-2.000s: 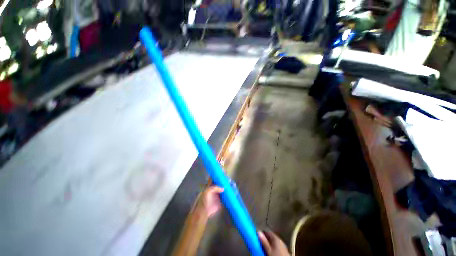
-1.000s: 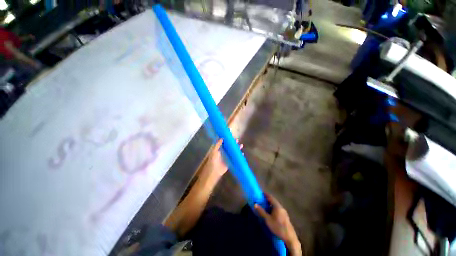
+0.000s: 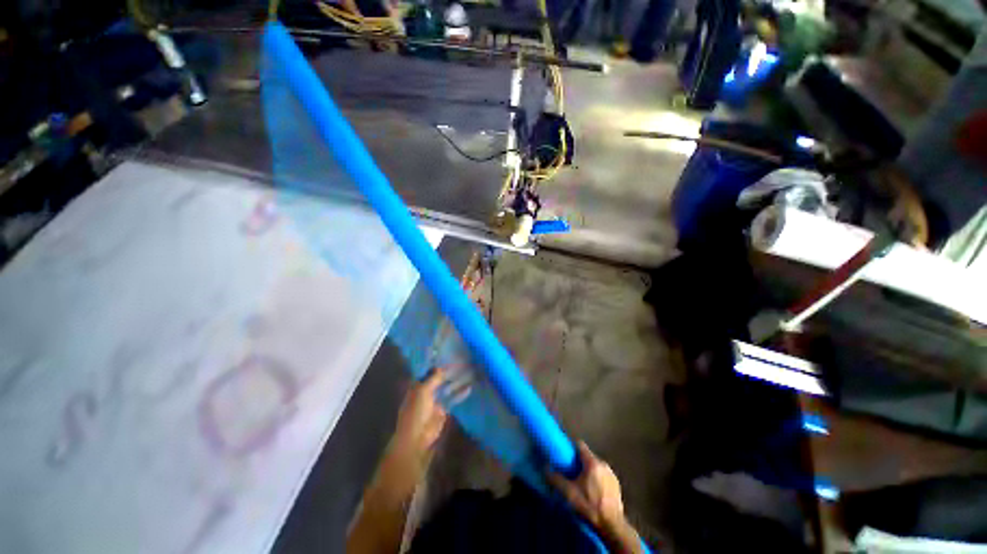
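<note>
A long bright blue roll (image 3: 406, 233) slants across the view from upper left to lower right. A see-through light blue strip (image 3: 314, 179) hangs off its left side, over the white sheet and the table edge. My right hand (image 3: 597, 496) is closed round the roll near its lower end. My left hand (image 3: 424, 409) is at the loose edge of the blue strip, left of the roll; its fingertips are blurred and seem to pinch the edge. The white sheet (image 3: 141, 314) with faint pink-purple shapes lies flat on the dark grey table (image 3: 344, 460).
A silver end cutter rail (image 3: 465, 229) crosses the table, with a mechanism (image 3: 522, 222) and yellow cables at its near end. A concrete aisle (image 3: 563, 346) runs on the right. A side bench holds a white roll (image 3: 823, 247). People's legs show at the back.
The view has moved forward to the table's end and the rail. More light blue strip hangs open from the roll. My left hand has left the roll for the strip's edge.
</note>
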